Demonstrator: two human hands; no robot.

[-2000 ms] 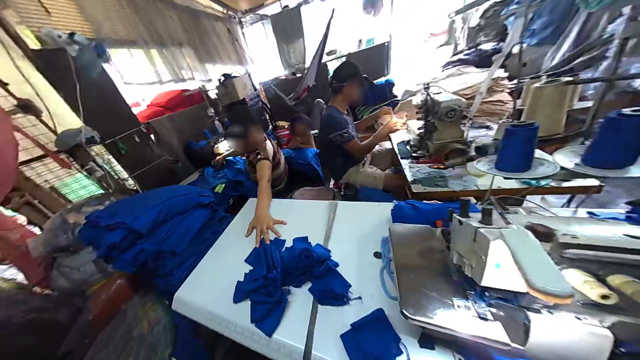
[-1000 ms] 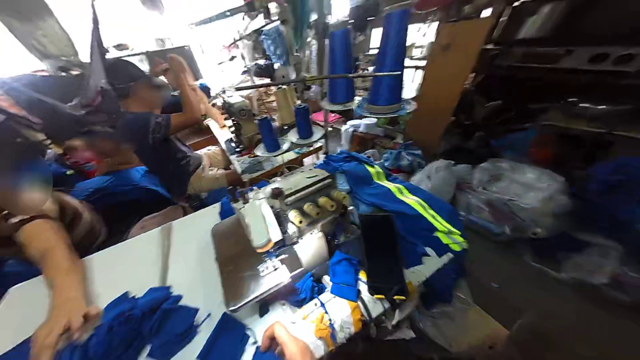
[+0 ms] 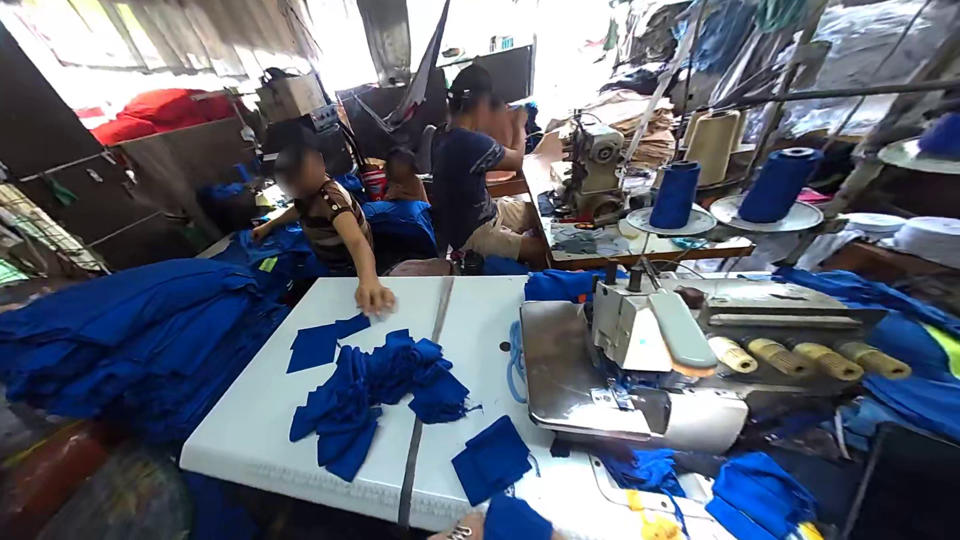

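At the bottom edge of the head view, part of my left hand [image 3: 459, 527] shows at the left side of a small blue fabric piece [image 3: 516, 519] and appears to hold it. A sliver of skin at the piece's right side looks like my right hand [image 3: 556, 535]; its fingers are cut off by the frame. Just above lie flat blue fabric pieces [image 3: 491, 459] on the white table [image 3: 247, 420]. A crumpled bunch of blue pieces [image 3: 375, 382] is further left. The overlock sewing machine [image 3: 634, 330] stands to the right, with more blue pieces [image 3: 757, 491] below it.
Across the table, a co-worker's hand [image 3: 373, 298] reaches beside a few flat blue pieces [image 3: 313, 346]. Another person [image 3: 469, 169] sits at a second sewing machine [image 3: 596, 169]. A large blue fabric pile [image 3: 127, 330] lies left; blue thread cones [image 3: 780, 184] stand behind the overlock machine.
The co-worker's hand has left the blue bunch and is now further back at the table's edge; flat pieces now lie beside it. The view swung right and came back.
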